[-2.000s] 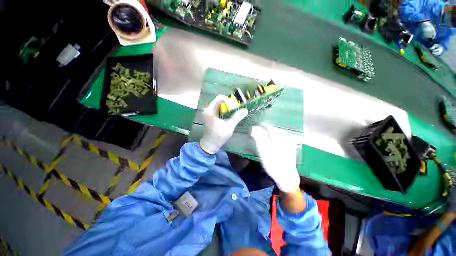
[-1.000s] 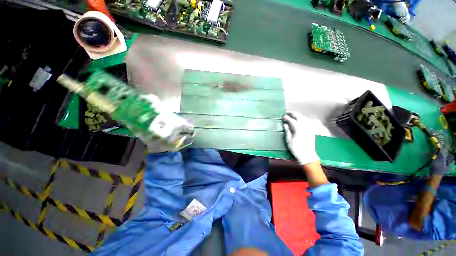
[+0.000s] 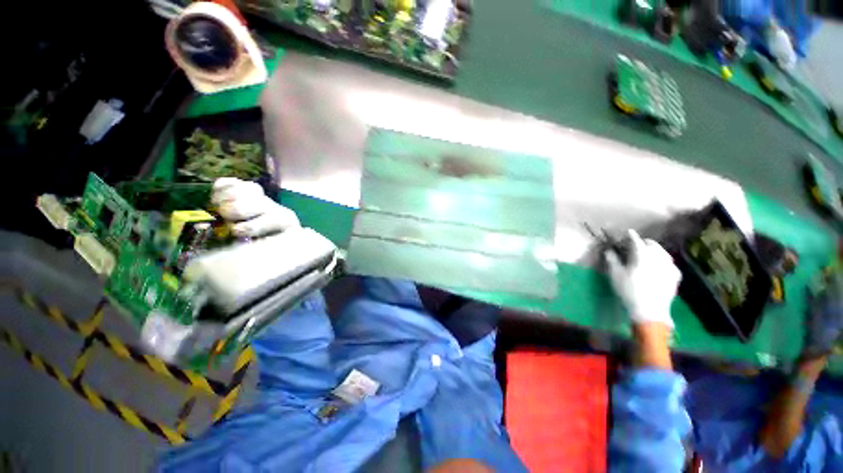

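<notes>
My left hand (image 3: 248, 207), in a white glove, holds a green circuit board (image 3: 139, 263) at the left, in front of the bench edge. The board is tilted, with a yellow part and a long white-silver heatsink (image 3: 268, 268) on its near right side; part of the hand is hidden. My right hand (image 3: 644, 282), also gloved, is at the right by the bench edge, its fingers closed around thin dark tweezers (image 3: 607, 242), slightly blurred. The grey-green bench pad (image 3: 453, 217) lies between my hands.
An olive-piece tray (image 3: 222, 152) is behind the held board. A black parts bin (image 3: 721, 268) stands right of my right hand. A nozzle (image 3: 213, 46) is at the upper left. Boards lie on the conveyor belt (image 3: 545, 74). Another person's arm (image 3: 795, 406) is at the lower right.
The board went from above the pad to the far left in my left hand and has turned. My right hand moved right from the pad's edge and took hold of the tweezers.
</notes>
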